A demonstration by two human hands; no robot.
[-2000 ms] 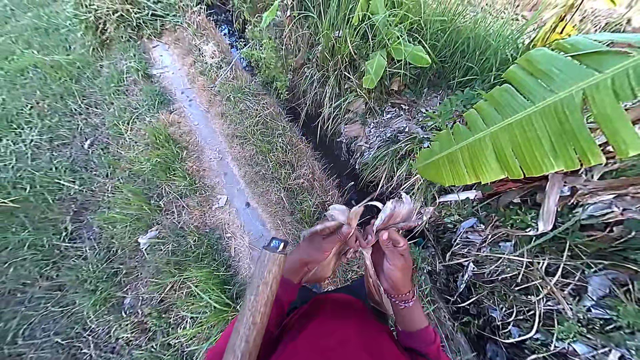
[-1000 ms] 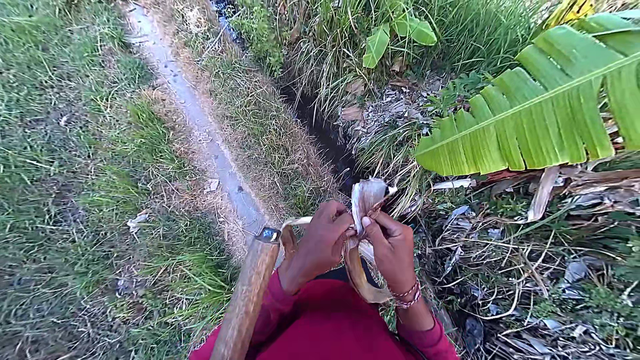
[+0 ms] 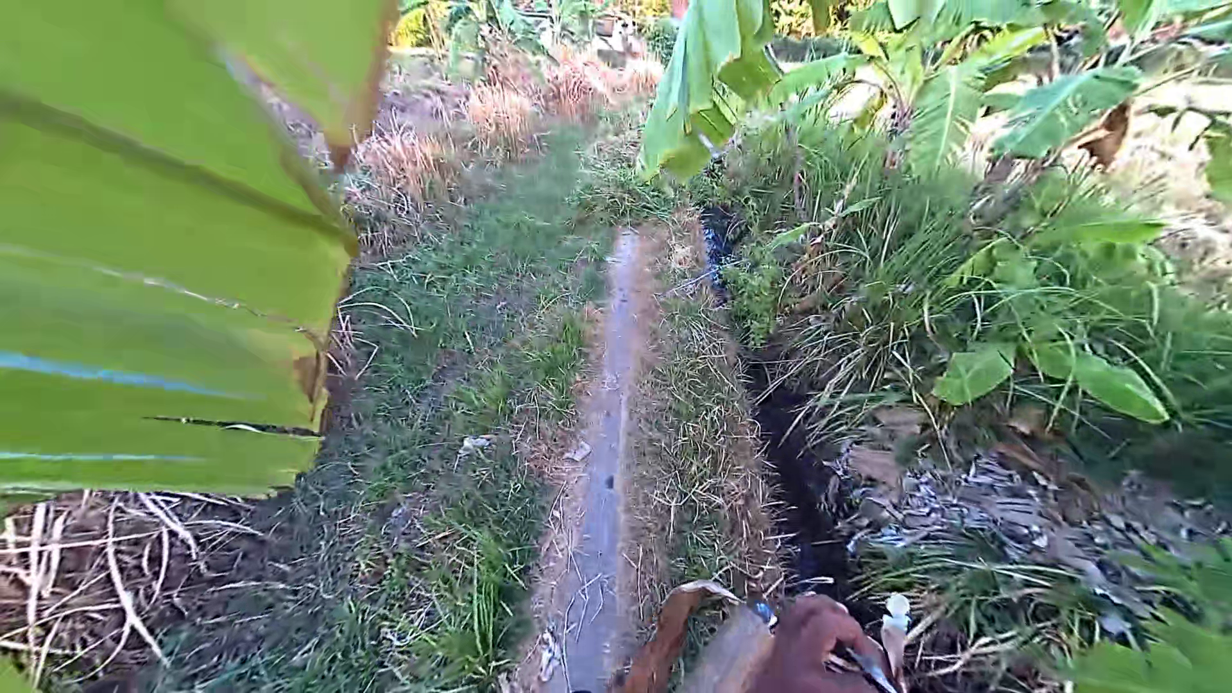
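Observation:
At the bottom edge, blurred and partly cut off, is one hand, which looks like my left hand (image 3: pixel 818 645). Its fingers are curled around a dried plant strip, seemingly a banana leaf or sheath. A brown curled length of the dried strip (image 3: pixel 669 630) shows to the left of the hand, and a pale end stands up on its right. Close against the hand's left side is the blurred end of a wooden pole or handle (image 3: pixel 731 654). My right hand cannot be made out.
A large green banana leaf (image 3: pixel 164 260) fills the upper left, very close. A narrow concrete strip (image 3: pixel 602 462) runs ahead through grass, beside a dark water ditch (image 3: pixel 794 472). Banana plants (image 3: pixel 948 106) and tall grass line the right. Dry litter (image 3: pixel 1011 510) lies beyond the ditch.
The view has swung up and left, so the hands sit lower in it. Both hands showed together on the dried strip before; now only one is visible.

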